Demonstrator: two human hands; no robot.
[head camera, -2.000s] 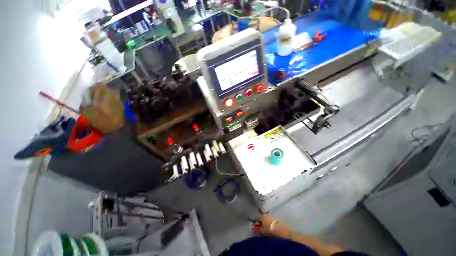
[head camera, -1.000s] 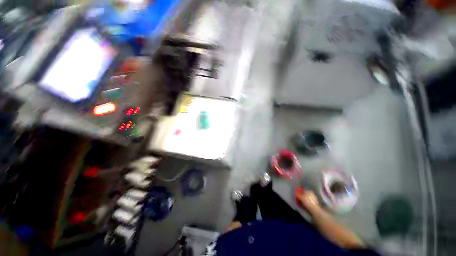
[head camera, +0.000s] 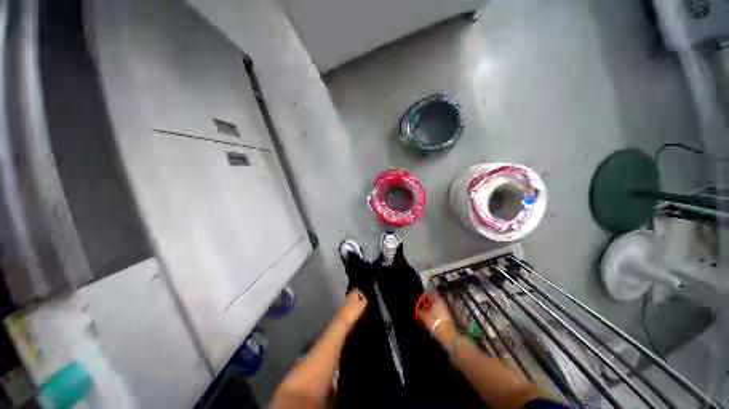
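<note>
My right hand is low at the centre, beside my leg, closed round red-handled scissors or snips. My left hand hangs at my other leg; it is small and its fingers are not clear. In front of my shoes a red wire coil lies on the floor. A black wire coil in shiny wrap lies beyond it. To the right stands a white wire coil with a red-marked ring on top. Neither hand touches a coil.
White machine cabinets stand at the left, with a teal spool on top at the lower left. A feeder stand with long metal rods is at the lower right. A green disc and a white reel stand at the right. Blue coils lie beside the cabinet.
The view has turned right and down from the control screen to the floor coils. The left hand now shows clear of the body. The red-handled tool stays in my right hand.
</note>
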